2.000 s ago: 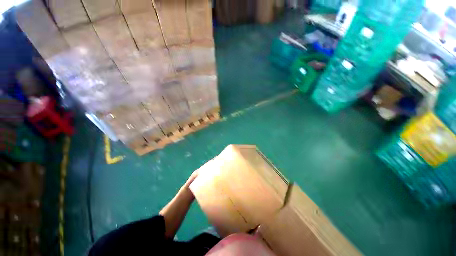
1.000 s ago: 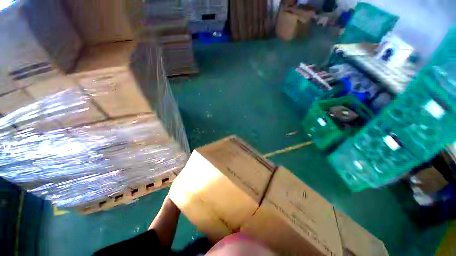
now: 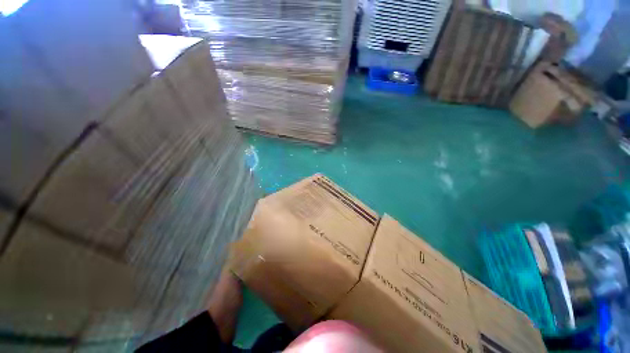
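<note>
A row of three small brown closed cartons [image 3: 414, 289] runs diagonally from the centre to the lower right. One side has printed text, including "K16". My left hand [image 3: 226, 293] is blurred and grips the left end of the row, with its fingers partly hidden by the carton. My right hand does not show; the right end of the row reaches the bottom edge. A blurred pinkish rounded shape at the bottom centre is too close to make out.
A tall film-wrapped carton stack [image 3: 173, 207] stands close on the left. Another wrapped stack [image 3: 283, 76] stands behind. A blue bin [image 3: 392, 81], flattened cardboard [image 3: 476, 55] and an open carton [image 3: 549, 96] are at the back. A green crate [image 3: 518, 276] is at right.
My view has turned and moved forward: the near stack now fills the left side, and the crates have shifted to the right edge. The cartons remain in my left hand's grip.
</note>
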